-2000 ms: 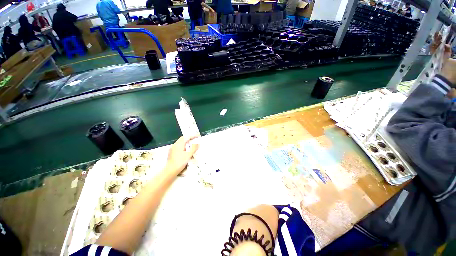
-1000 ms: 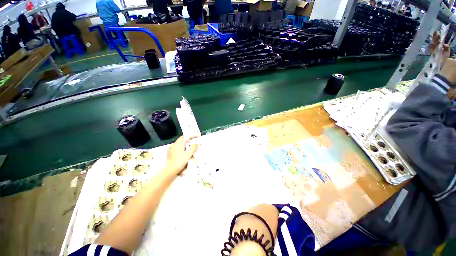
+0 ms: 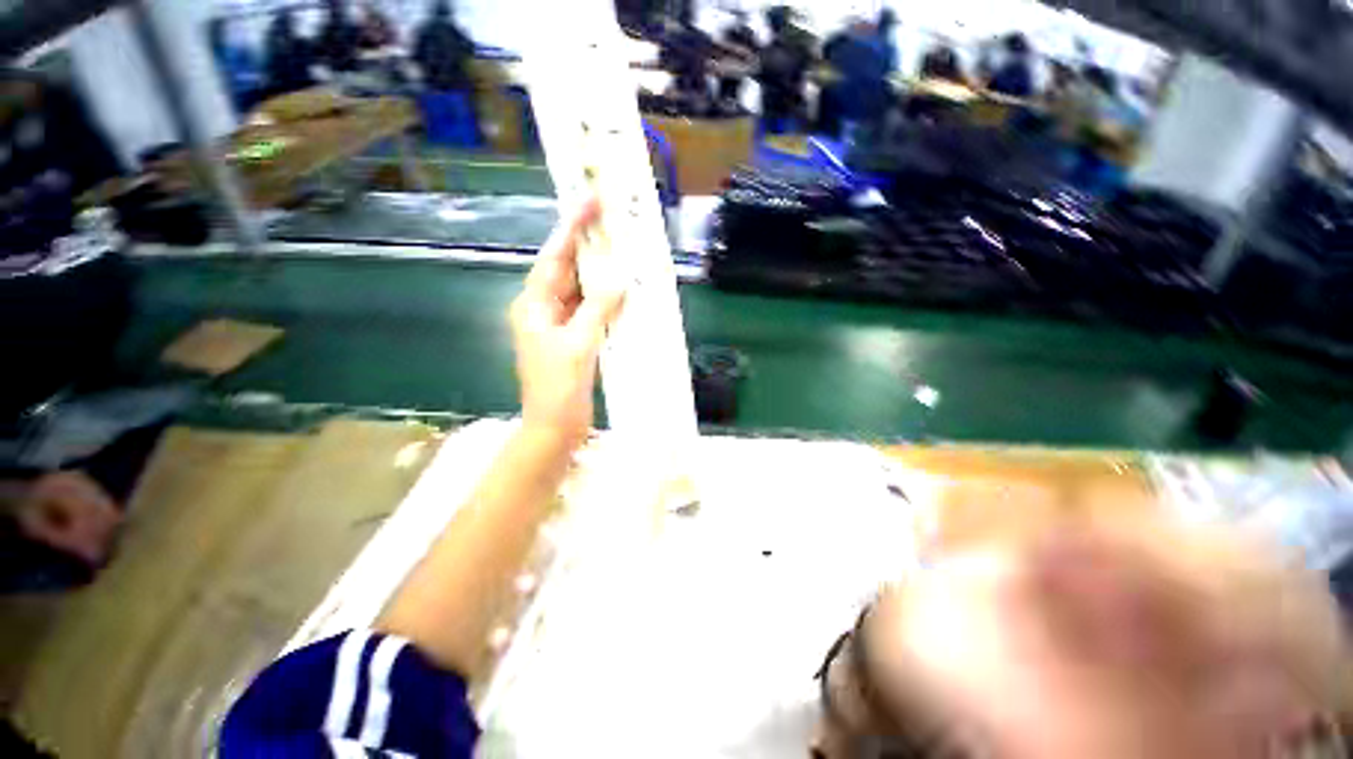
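Observation:
My left hand (image 3: 561,334) grips a long narrow white blister tray (image 3: 644,319) and holds it upright above the back edge of the bench. My right hand (image 3: 1098,638) is a large blur at the lower right; its fingers and anything in them cannot be made out. The white work sheet (image 3: 742,638) lies below. Part of another white pocketed tray shows behind my left forearm, washed out.
The green conveyor belt (image 3: 831,400) runs across beyond the bench, with a black housing (image 3: 718,383) just right of the tray, a blurred dark housing (image 3: 1226,406) farther right and a cardboard piece (image 3: 223,346) at left. Another person's hand (image 3: 67,516) is at the far left. Black parts (image 3: 950,237) are piled beyond.
The view has swung left and blurred. The tray in my left hand now stands tall and upright, with the hand raised. My right hand has come into view at the lower right.

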